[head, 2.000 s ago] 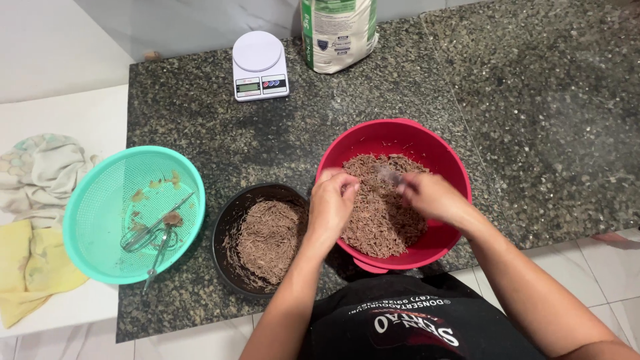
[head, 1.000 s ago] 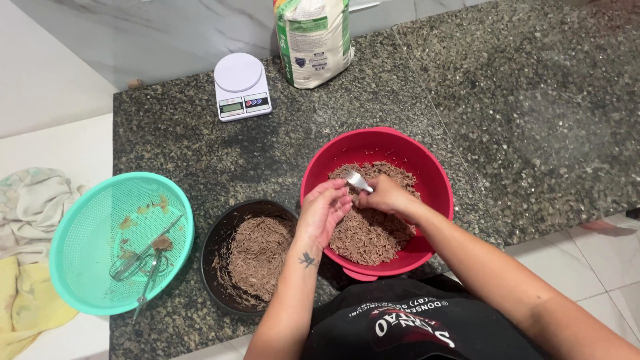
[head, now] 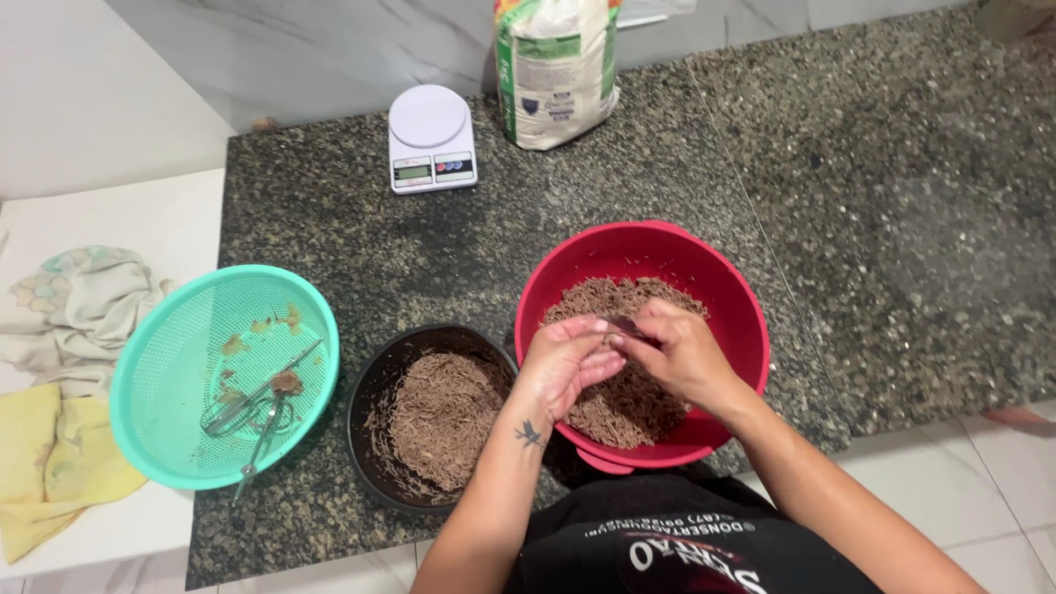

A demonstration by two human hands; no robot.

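Both my hands meet above a red bowl (head: 738, 330) that holds brown shreds, possibly grated chocolate (head: 623, 421). Pinched in the fingers of my right hand (head: 685, 351) is a small dark object (head: 627, 327), too small to name surely. The fingertips of my left hand (head: 573, 359) touch or nearly touch its left end; whether they grip it I cannot tell. Left of the red bowl, beside my left forearm, stands a black round pan (head: 359, 437) with more brown shreds (head: 445, 417).
At the left edge of the granite counter (head: 330, 206) sits a turquoise colander (head: 132, 388) with a whisk (head: 239, 412) inside. A white kitchen scale (head: 429, 124) and a printed bag (head: 557, 82) stand at the back. Cloths (head: 66, 454) lie on the white surface at left.
A shiny, spoon-like thing was between my hands one second ago; now a dark object shows there. My hands remain over the red bowl.
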